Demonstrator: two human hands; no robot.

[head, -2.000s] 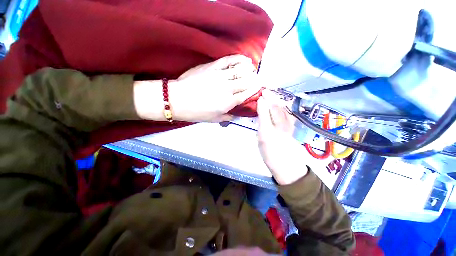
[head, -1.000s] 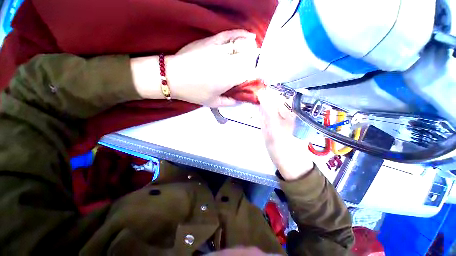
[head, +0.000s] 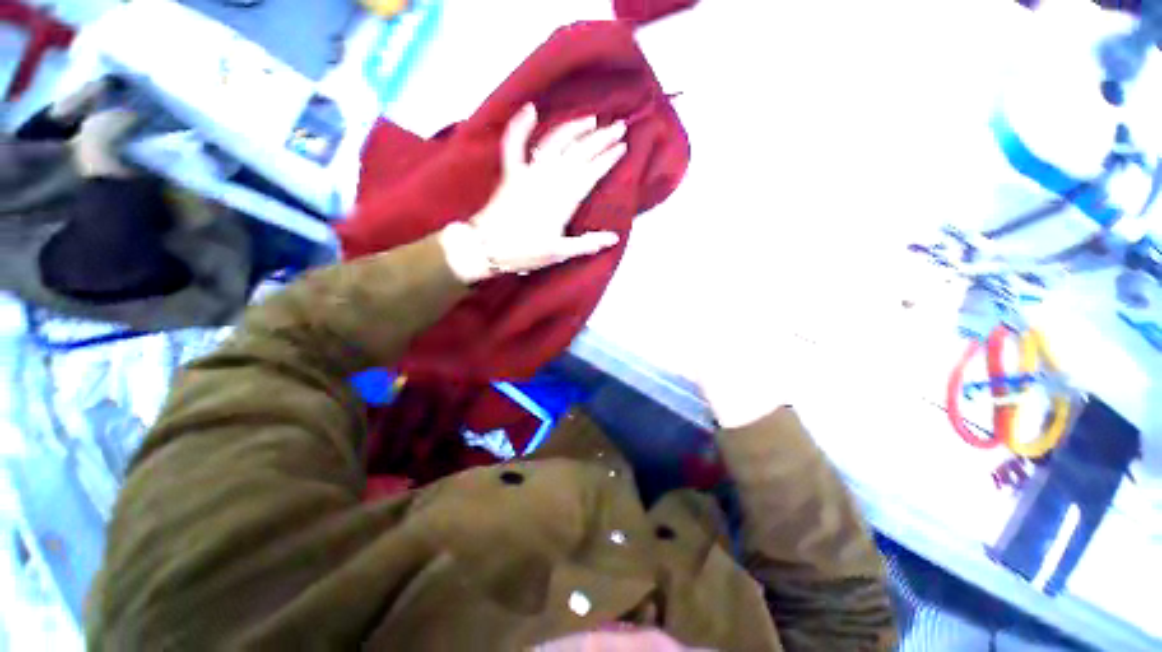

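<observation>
The dark red garment (head: 440, 191) lies bunched on the white table (head: 714, 280), towards the left, and hangs over its front edge. My left hand (head: 548, 198) lies flat on top of it with the fingers spread, pinching nothing visible. My right hand (head: 749, 389) is low by the table's front edge, away from the garment. It is washed out by glare, so its fingers and anything in them cannot be made out.
The sewing machine (head: 1064, 172) stands at upper right. Scissors with red and yellow handles (head: 1000, 389), a small red item (head: 1012, 475) and a black slab, likely a smartphone (head: 1077, 478), lie right. A blue crate (head: 545, 408) is below. A person (head: 121, 242) sits left.
Both hands have left the needle area. The garment has moved away from the machine, and my left hand has opened flat on it. My right hand has let go of the cloth and dropped lower. The view has shifted left.
</observation>
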